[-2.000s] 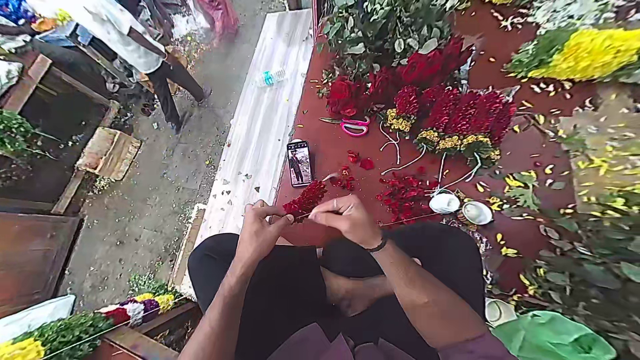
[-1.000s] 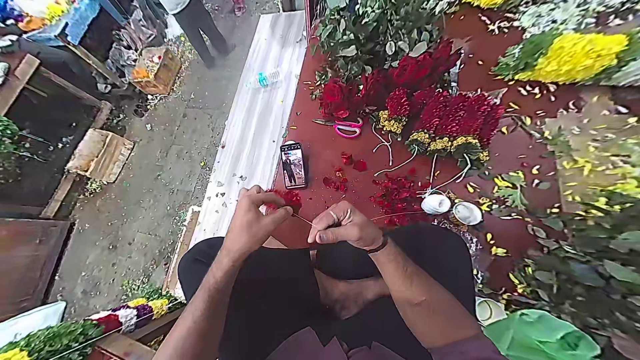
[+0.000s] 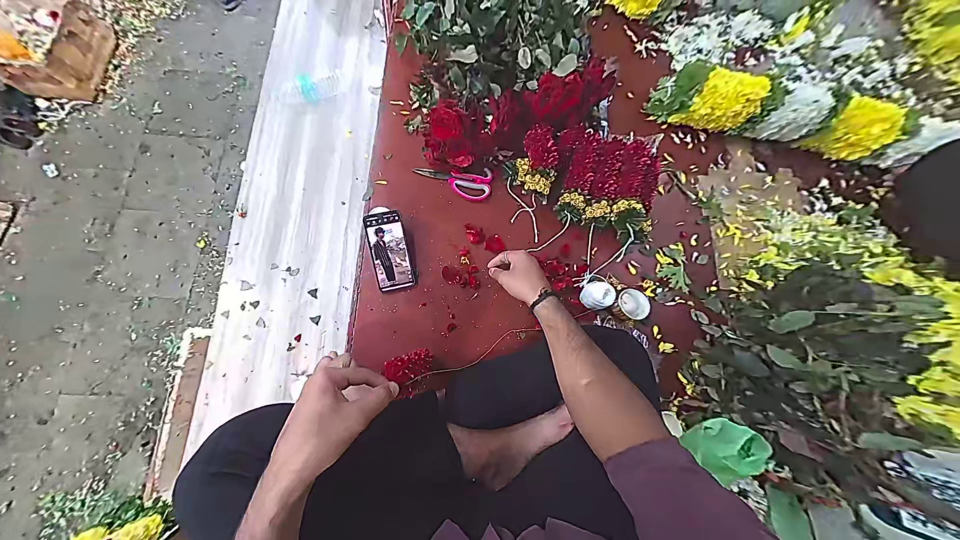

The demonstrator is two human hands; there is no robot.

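My left hand pinches one end of a short strung bunch of red petals above my lap. A thin thread runs from the bunch to the right, toward two white spools. My right hand is over the red surface among loose red petals, its fingertips bent together; whether a petal is between them cannot be told. Above it lie finished-looking red tassels with yellow flower bases and white strings. Pink-handled scissors lie left of the tassels.
A phone with a lit screen lies near the left edge of the red surface. A plastic bottle rests on the white board. Red roses, leafy stems, yellow and white garlands and a green bag stand around.
My hands, close together before, have moved apart: the right reaches up to the loose petals, the left is lower left with the red bunch. The walking person is largely out of view.
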